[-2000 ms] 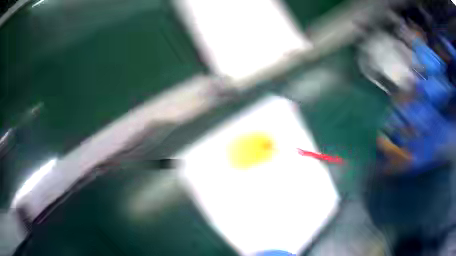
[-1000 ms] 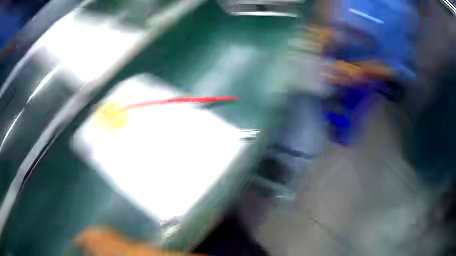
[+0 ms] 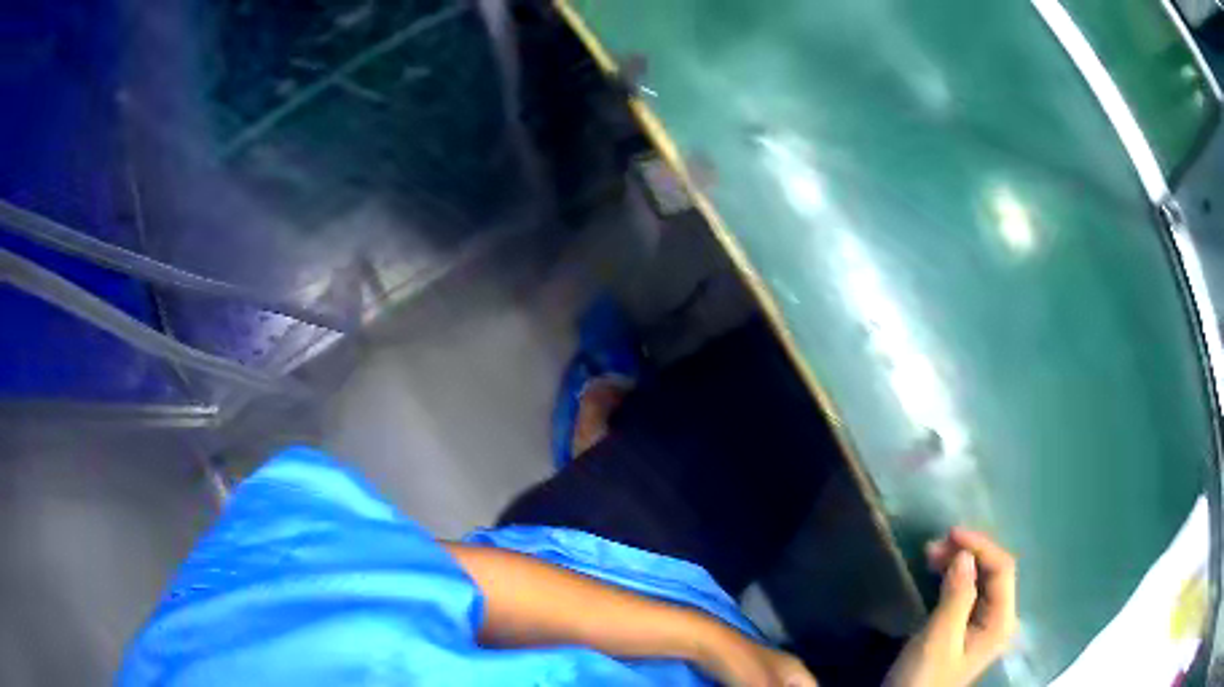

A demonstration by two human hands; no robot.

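My right hand [image 3: 969, 607] is at the bottom right, over the edge of the green bench [image 3: 1074, 389]. Its fingers are loosely curled, with a gap at the thumb, and nothing shows in it. My left hand [image 3: 758, 663] is low at the bottom edge, at the end of my bare forearm; it is partly cut off, and whether it holds anything cannot be told. A white sheet [image 3: 1134, 624] lies at the bottom right corner, cut off, with a yellow patch [image 3: 1188, 607] on it.
The bench's thin pale edge [image 3: 752, 282] runs diagonally beside my dark-clothed leg. A blue-covered foot [image 3: 604, 342] is on the grey floor [image 3: 443, 389]. Blue panels [image 3: 67, 322] with curved pale tubes stand at the left. A white-edged rail [image 3: 1107, 101] curves along the right.
The view has swung to the left and down. The white sheet has shifted to the bottom right corner, and my sleeve, forearm and leg now show. The red handle and the neighbouring workers are out of view.
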